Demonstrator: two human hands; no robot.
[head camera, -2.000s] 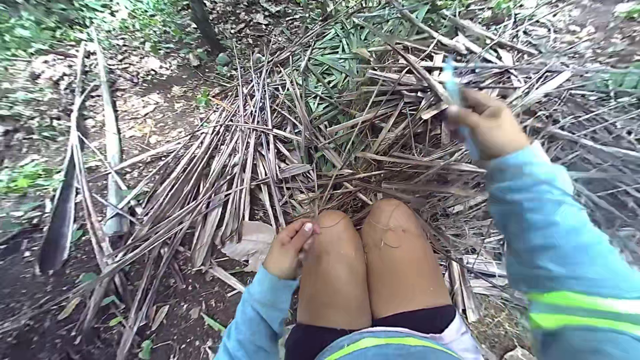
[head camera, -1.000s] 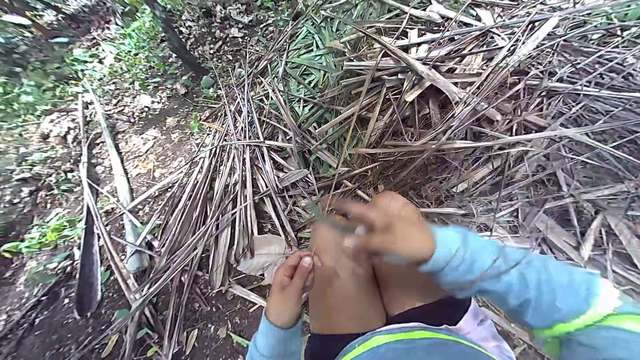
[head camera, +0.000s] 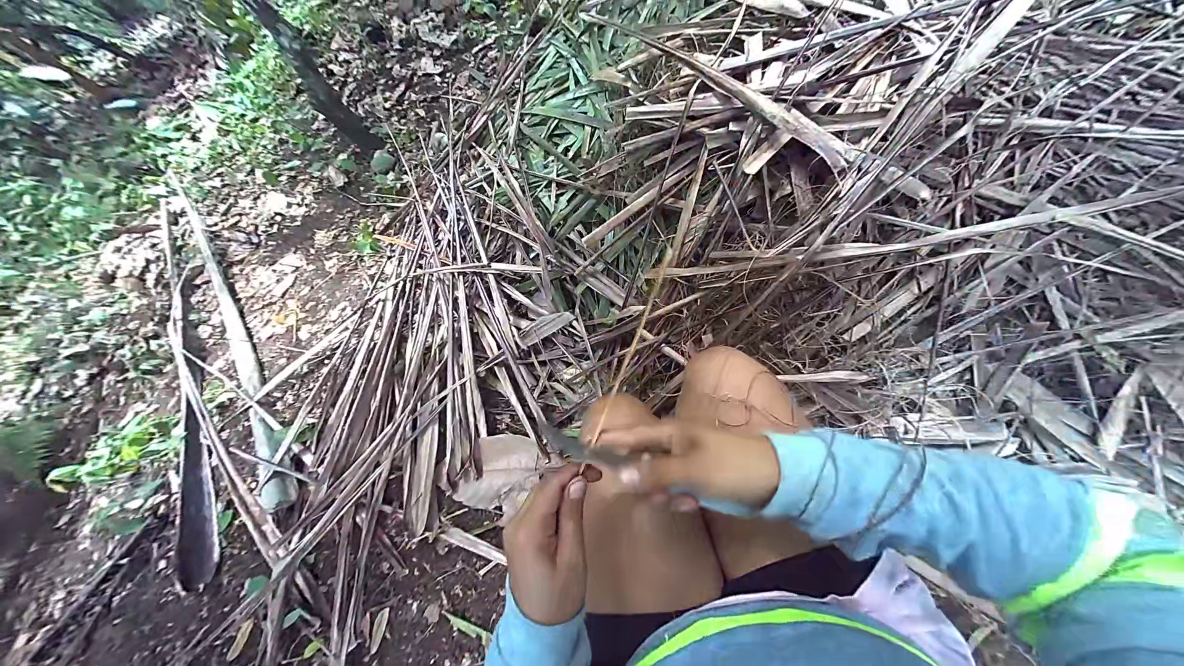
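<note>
My left hand (head camera: 548, 546) is closed, with thumb and index finger pinching a small reddish-brown piece (head camera: 590, 473) above my left thigh. Close beside it, my right hand (head camera: 689, 462) grips a knife (head camera: 583, 449), its grey blade pointing left over the pinched piece; most of its handle is hidden in my fingers. A thin yellowish strip (head camera: 638, 338) rises from near the two hands toward the leaf pile. Fine curly fibres lie on my right knee (head camera: 740, 388), and dark thin strands loop over my right sleeve.
Dry palm leaflets (head camera: 444, 324) fan out ahead and left of my knees. A larger heap of dry fronds (head camera: 1017, 213) spreads to the right, with green leaves (head camera: 573, 120) behind. Two long dry husks (head camera: 194, 499) lie on soil at left, and a thin trunk (head camera: 314, 79) stands beyond.
My right hand, raised at the upper right two seconds ago, has come down to my left hand over my lap. The view has shifted somewhat to the right.
</note>
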